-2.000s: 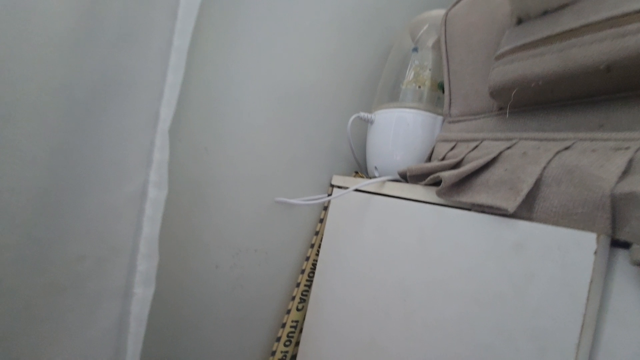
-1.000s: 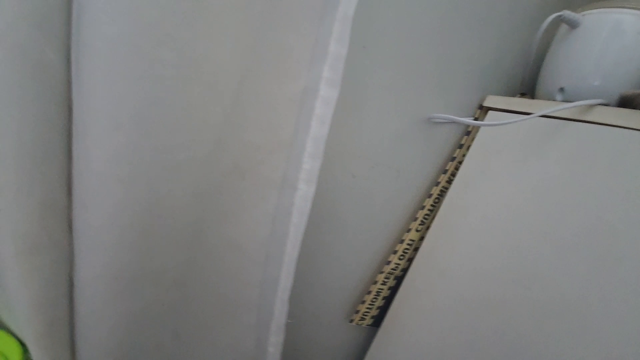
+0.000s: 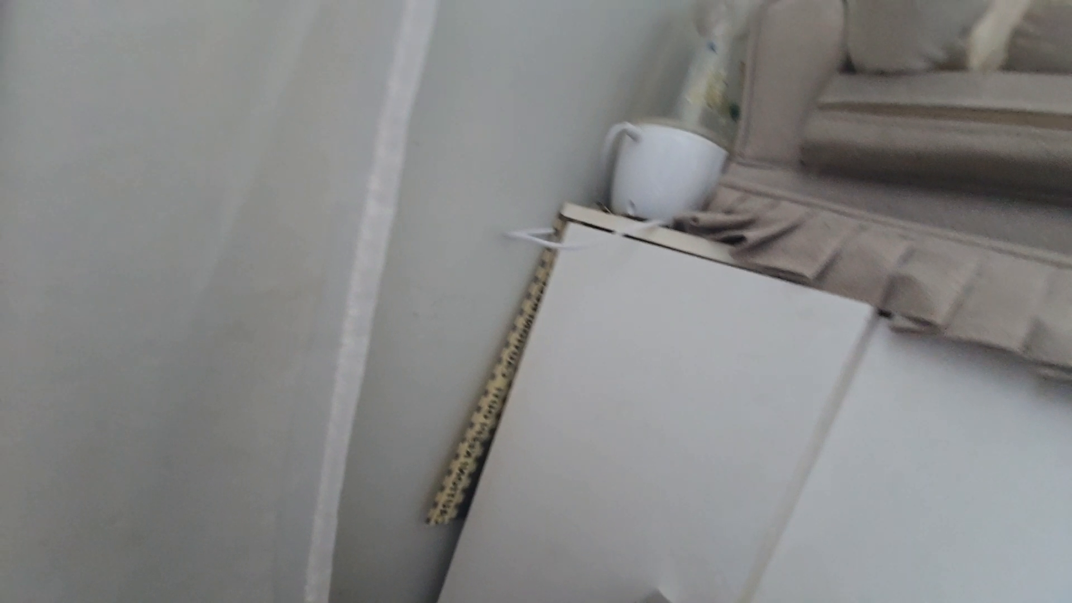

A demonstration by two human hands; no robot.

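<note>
Neither my left hand nor my right hand shows in the head view. Near the upper middle, a white rounded appliance with a clear domed top [image 3: 667, 172] stands on the corner of a white cabinet [image 3: 662, 360]. Its white cord [image 3: 544, 239] hangs in a loop over the cabinet's edge. The picture is tilted and somewhat blurred.
A pale curtain [image 3: 193, 293] with a bright hem covers the left side, before a grey wall [image 3: 469, 167]. Yellow and black printed caution strip [image 3: 494, 389] runs along the cabinet's side. A grey-brown pleated fabric piece with cushions [image 3: 913, 234] lies over the cabinet top at right.
The view has swung back toward the cabinet and fabric after turning to the curtain. A bright green thing at the lower left one second ago is out of view.
</note>
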